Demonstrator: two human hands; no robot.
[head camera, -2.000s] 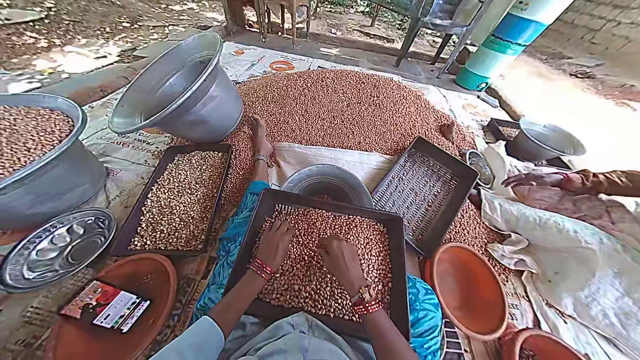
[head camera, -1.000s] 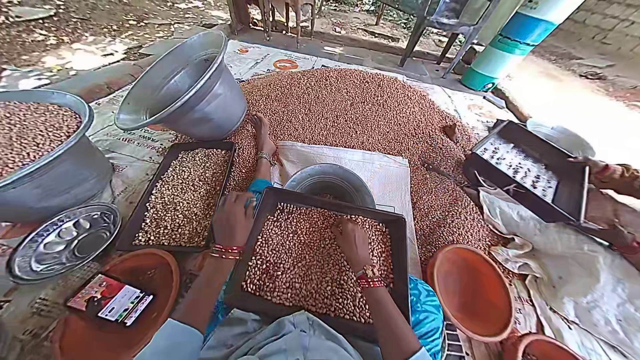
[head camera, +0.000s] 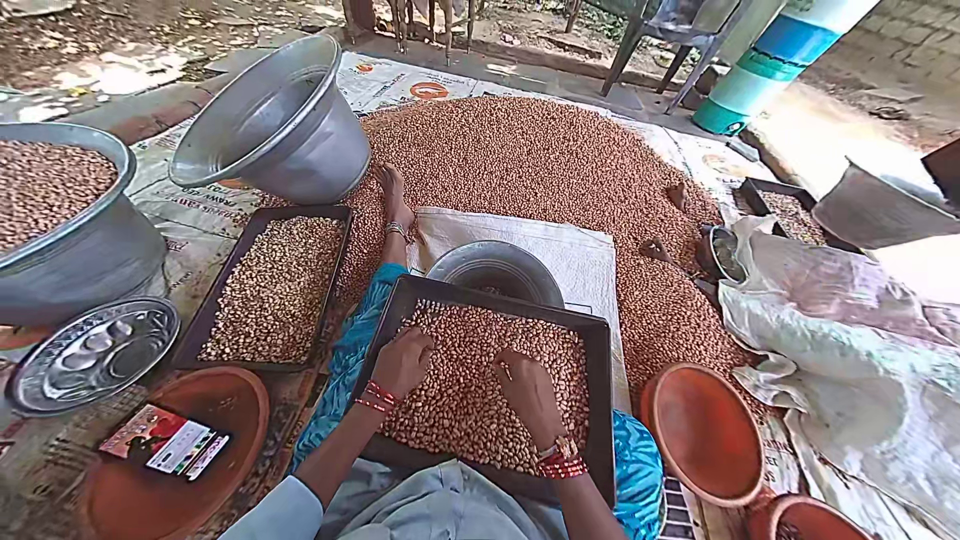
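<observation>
A dark rectangular tray full of reddish-brown nuts or seeds rests on my lap. My left hand is on the nuts at the tray's left side, fingers curled down; whether it pinches any cannot be seen. On the right part of the same nuts lies my right hand, its fingers bent, their tips partly hidden. Just beyond the tray a metal basin stands on a white sack. Left of my leg is another dark tray holding paler pieces.
A large heap of nuts spreads ahead. Metal tubs stand at left, one filled, with a metal plate nearby. A clay dish holds a phone-like object. Clay bowls and plastic sacking lie right.
My left hand has come back from the tray's left rim onto the nuts. At the right, the dark tray held by another person has gone from view except perhaps an edge.
</observation>
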